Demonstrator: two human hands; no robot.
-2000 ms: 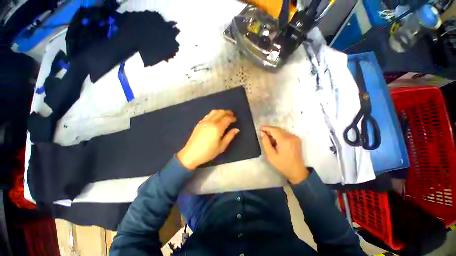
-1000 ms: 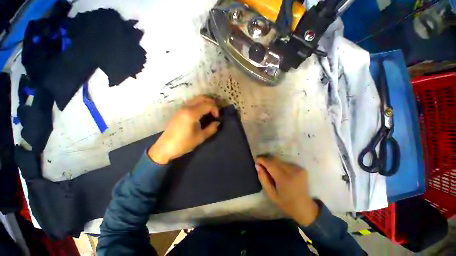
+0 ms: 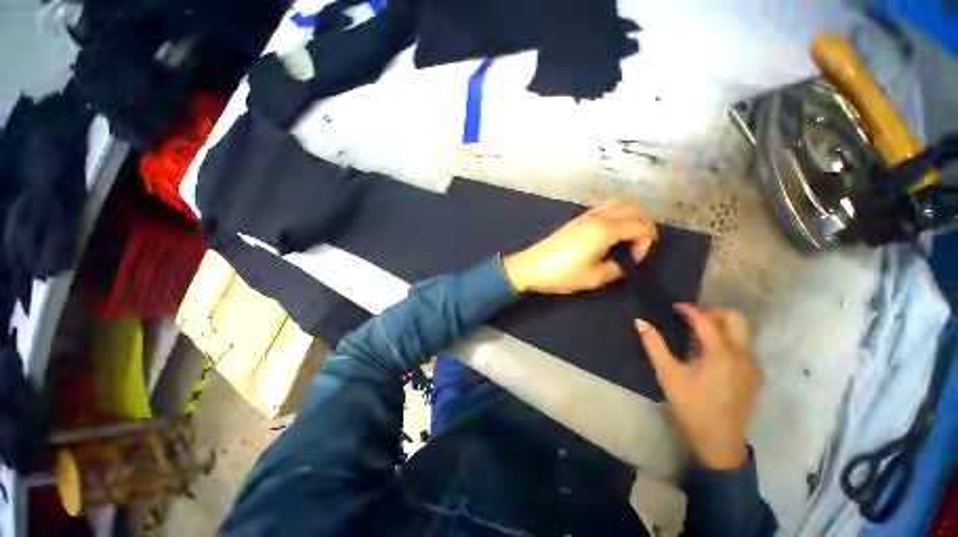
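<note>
A long black fabric panel (image 3: pixel 567 325) lies flat across the pale table, its left part bunched over the table edge. My left hand (image 3: pixel 588 250) pinches a narrow black strip or folded edge (image 3: pixel 653 294) near the panel's right end. My right hand (image 3: pixel 709 372) holds the nearer end of that strip between thumb and fingers, just above the panel. Whether the strip is separate or part of the panel is hard to tell.
A steam iron (image 3: pixel 814 157) with an orange-yellow handle stands at the right. Scissors (image 3: pixel 893 462) lie at lower right beside white cloth (image 3: pixel 893 325). Small black pieces (image 3: pixel 473 31) and a blue strip (image 3: pixel 474 102) lie at the far side. A cardboard box (image 3: pixel 236 325) and red basket (image 3: pixel 158 262) are left, below the table.
The view has swung left. My hands have come closer together over the panel's right end, and a narrow black strip or fold now shows between them.
</note>
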